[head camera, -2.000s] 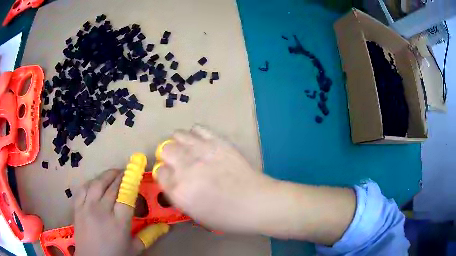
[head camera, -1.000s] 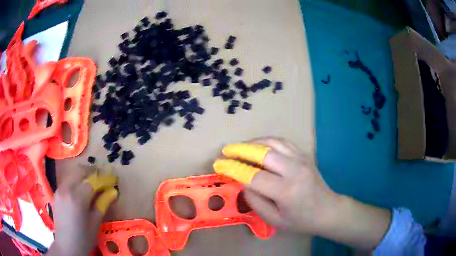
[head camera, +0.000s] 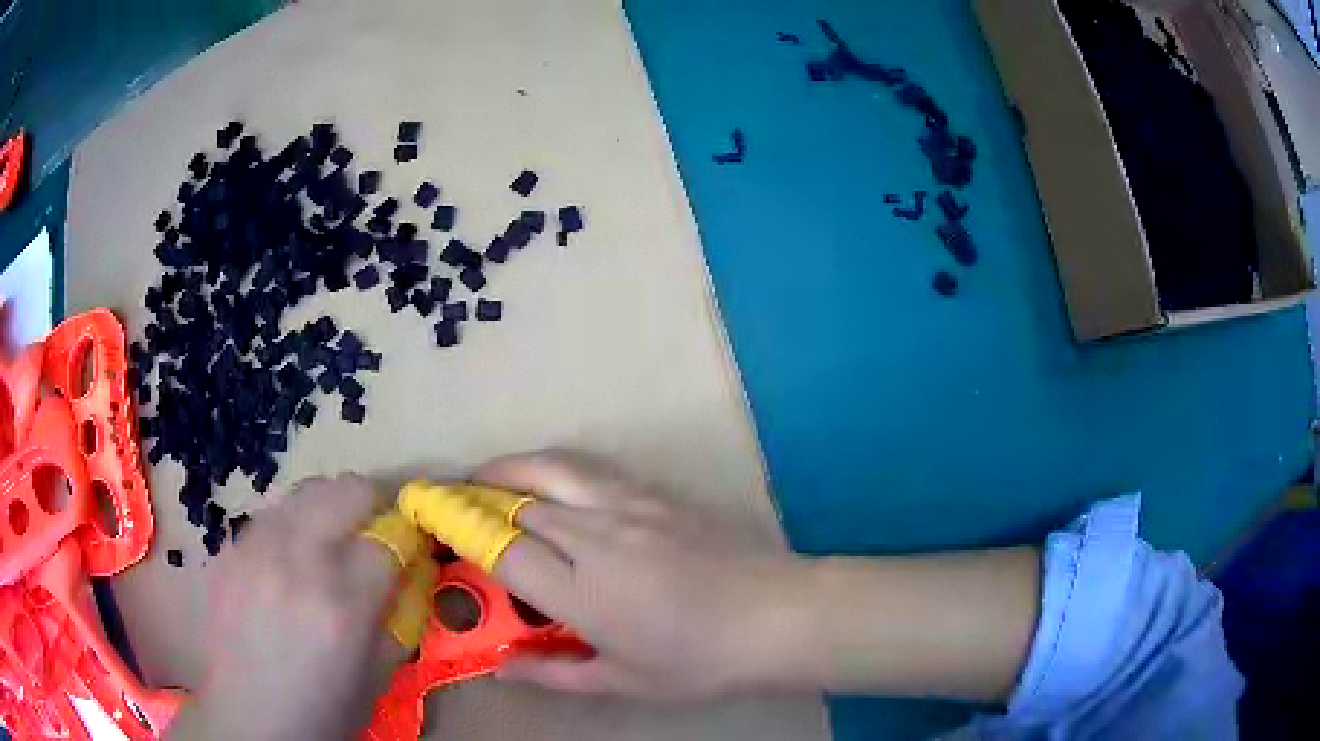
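An orange grip shell (head camera: 471, 623) lies on the tan cardboard work sheet (head camera: 608, 348) at the bottom middle, partly covered by both hands. My right hand (head camera: 652, 579) holds its right side, with yellow finger cots at its top edge. My left hand (head camera: 297, 608) is at its upper left, its yellow-cotted fingers meeting those of my right hand. Whether a small black piece is between the fingertips is hidden. Small black pieces (head camera: 239, 319) lie in a wide heap on the cardboard at the left, beyond my left hand.
Stacked orange grip shells (head camera: 44, 492) lie at the left edge over a white sheet (head camera: 26, 297). An open parts box (head camera: 1057, 174) of black pieces stands at the upper right. Small black bits (head camera: 948, 152) trail across the green surface (head camera: 927, 420).
My left hand has moved from the cardboard at the left onto the shell, meeting my right fingers. The camera view has shifted, and the shell sits mostly under my hands.
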